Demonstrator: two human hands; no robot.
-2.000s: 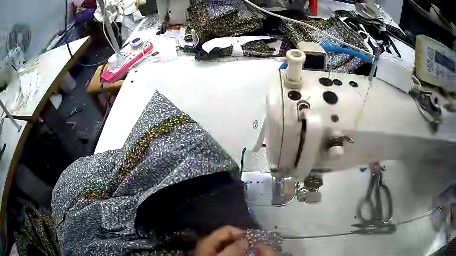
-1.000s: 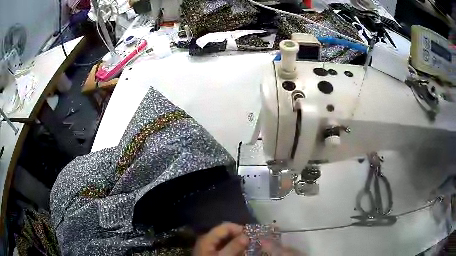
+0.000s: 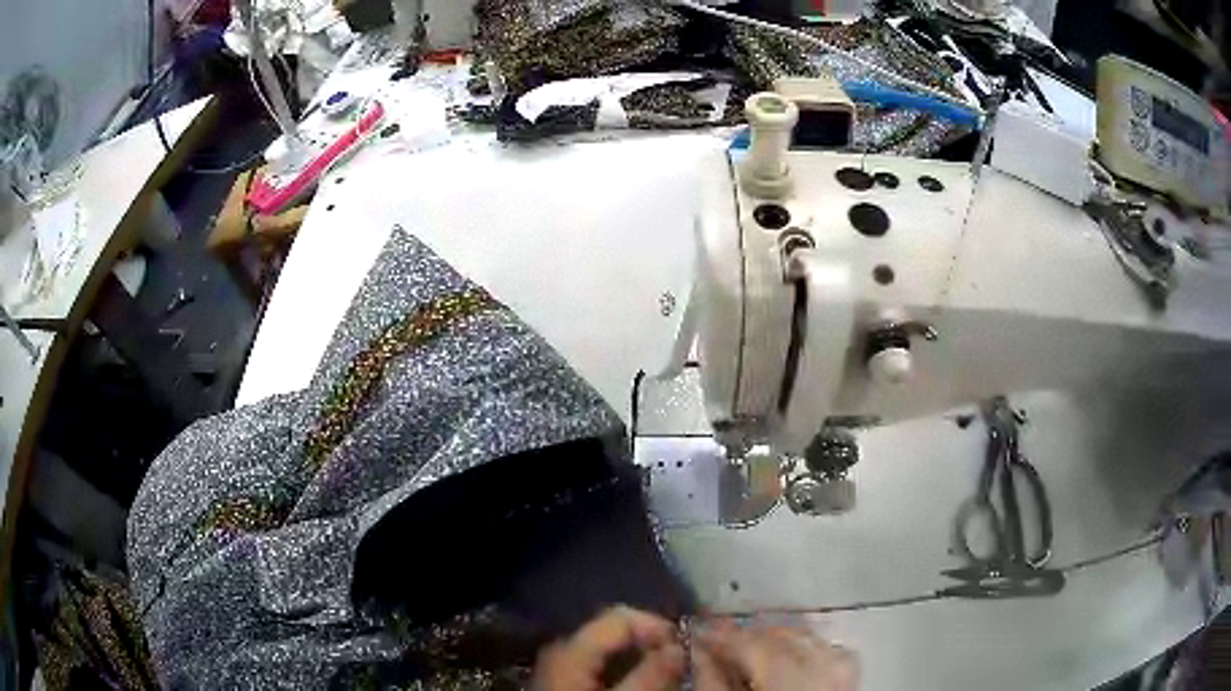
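Observation:
My left hand (image 3: 610, 653) is at the bottom edge, fingers bent, pinching the edge of the speckled garment. My right hand (image 3: 772, 656) is beside it, blurred and cut off by the frame's edge, with its fingertips at the same fabric edge. The grey-silver speckled fabric (image 3: 446, 381) lies left of the machine, with a gold strip (image 3: 354, 385) across it. A black panel (image 3: 527, 540) lies between the fabric and my left hand. The needle plate (image 3: 682, 475) and presser foot (image 3: 756, 486) are ahead of my hands; no fabric lies under the foot.
The machine head (image 3: 837, 297) stands at right. Scissors (image 3: 1002, 506) lie under its arm, with thread snips (image 3: 1002, 583) just below them. Cut speckled pieces (image 3: 581, 41) lie at the back. A pink object (image 3: 317, 159) is at the back left. The control panel (image 3: 1164, 132) is at far right.
My right hand has come further into view at the fabric edge, and the small speckled piece between the fingertips is now mostly covered. The whole view has shifted slightly.

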